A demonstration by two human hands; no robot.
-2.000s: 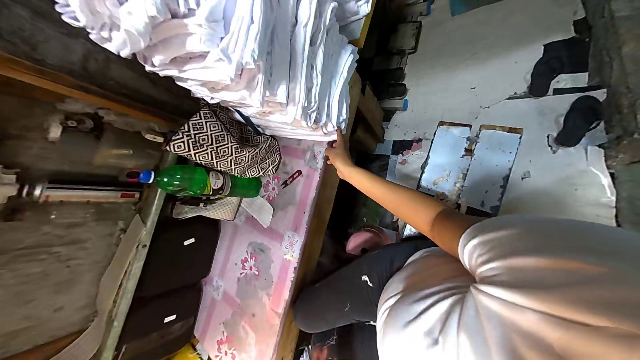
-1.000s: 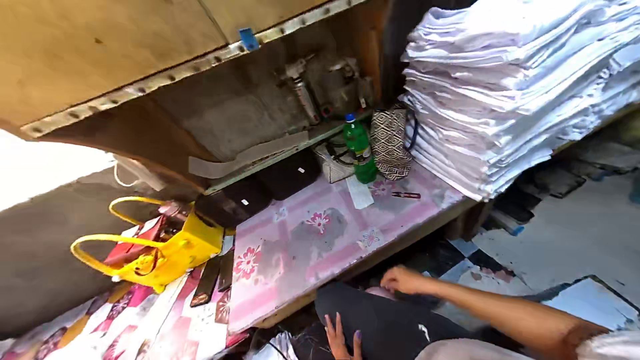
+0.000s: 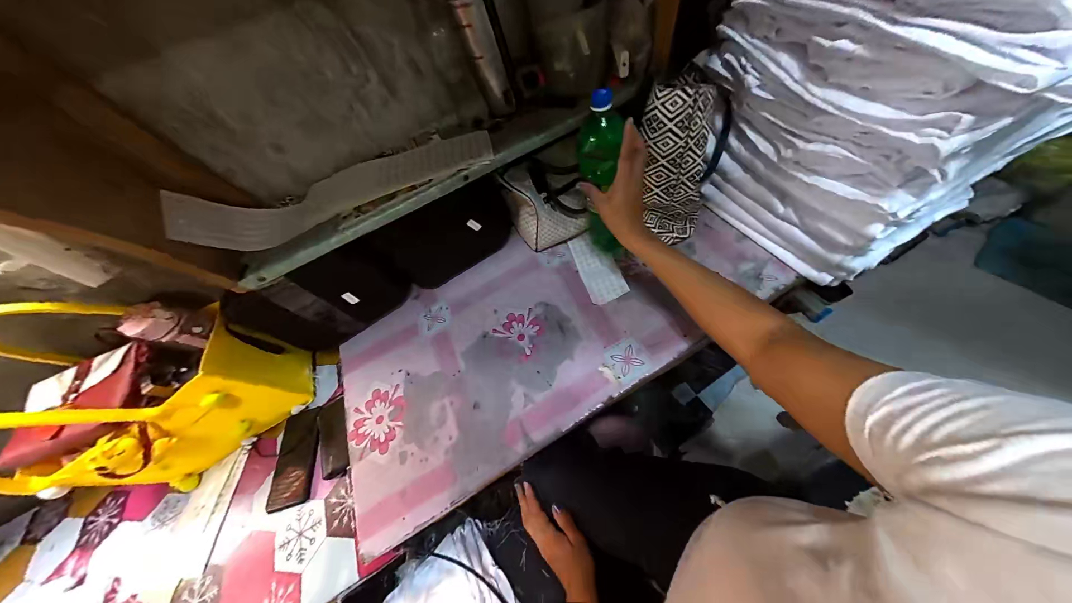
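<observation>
My right hand [image 3: 624,188] is stretched over the table, thumb and fingers spread in front of a green plastic bottle [image 3: 600,151] with a blue cap. Whether it touches the bottle cannot be told. Just right of the hand stands a black-and-white patterned bag [image 3: 677,151]. A small whitish handbag [image 3: 540,209] and a paper slip [image 3: 599,270] lie to its left. Low in the view, my left hand [image 3: 557,540] rests by my dark-trousered leg, its fingers apart and holding nothing visible. White cloth [image 3: 461,565] lies beside it.
A tall stack of folded white cloth [image 3: 871,126] rises at the right of the pink floral tabletop [image 3: 469,402]. Dark cases [image 3: 448,243] line the back edge, under a ledge [image 3: 352,230]. To the left sits a yellow bag [image 3: 260,377], near dark flat objects [image 3: 295,461].
My right hand was beside the cloth stack, then below the table's front edge, and now is up at the green bottle. My left hand stays low by my leg. The view has turned and closed in.
</observation>
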